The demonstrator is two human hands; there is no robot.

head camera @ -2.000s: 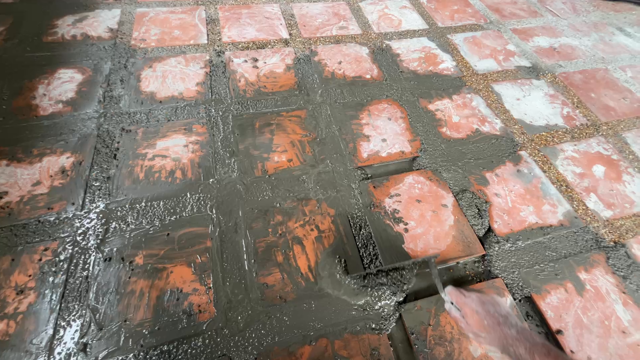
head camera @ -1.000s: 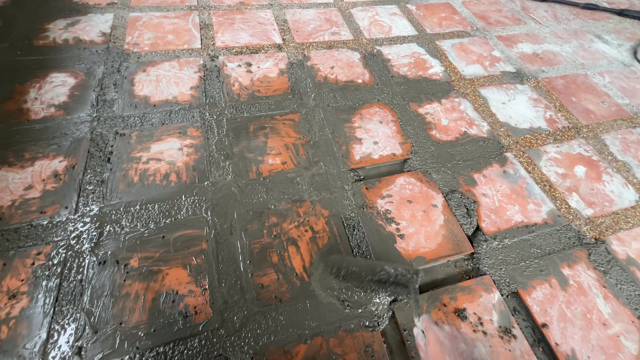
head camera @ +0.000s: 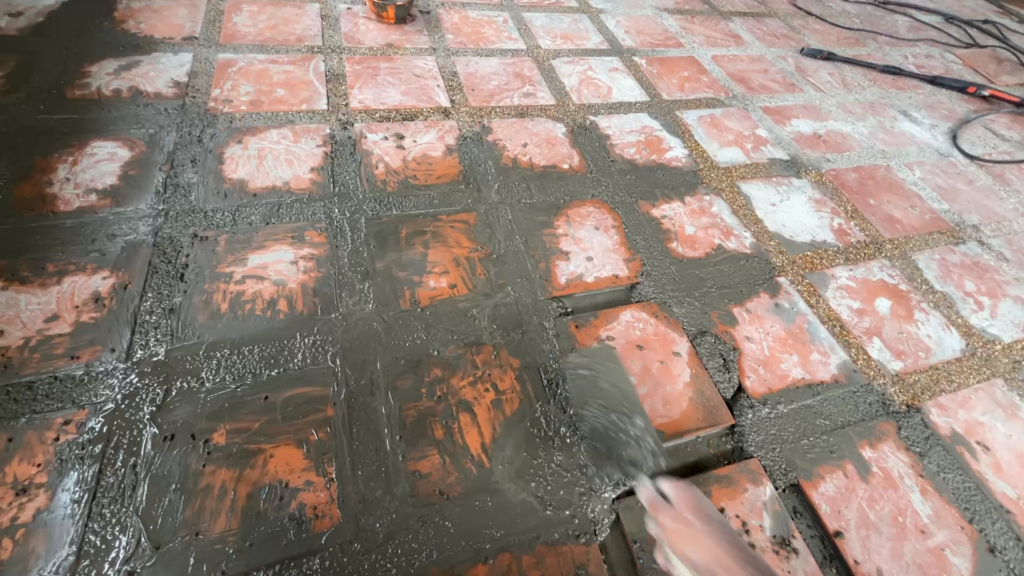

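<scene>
My right hand (head camera: 700, 528) enters at the bottom and is closed on a trowel (head camera: 612, 412), both blurred. The trowel's metal blade lies over wet grey mortar (head camera: 552, 400) in the joint, beside the left edge of a square terracotta tile (head camera: 656, 368). That tile stands above the mortar, with its front side edge showing. Just in front of it is another terracotta tile (head camera: 752, 512), partly behind my hand. Grey mortar smears cover much of the tile (head camera: 464, 408) to the left. My left hand is out of view.
More terracotta tiles (head camera: 268, 84) run in rows, some joints showing pebbly aggregate (head camera: 864, 344). A small orange container (head camera: 390, 10) with grey smears stands at the top. A black and red lance (head camera: 920, 78) and dark cables (head camera: 904, 24) lie at the upper right.
My right hand with the trowel shows farther into view, the blade now beside the raised tile's left edge. The view has shifted to take in more floor at the top.
</scene>
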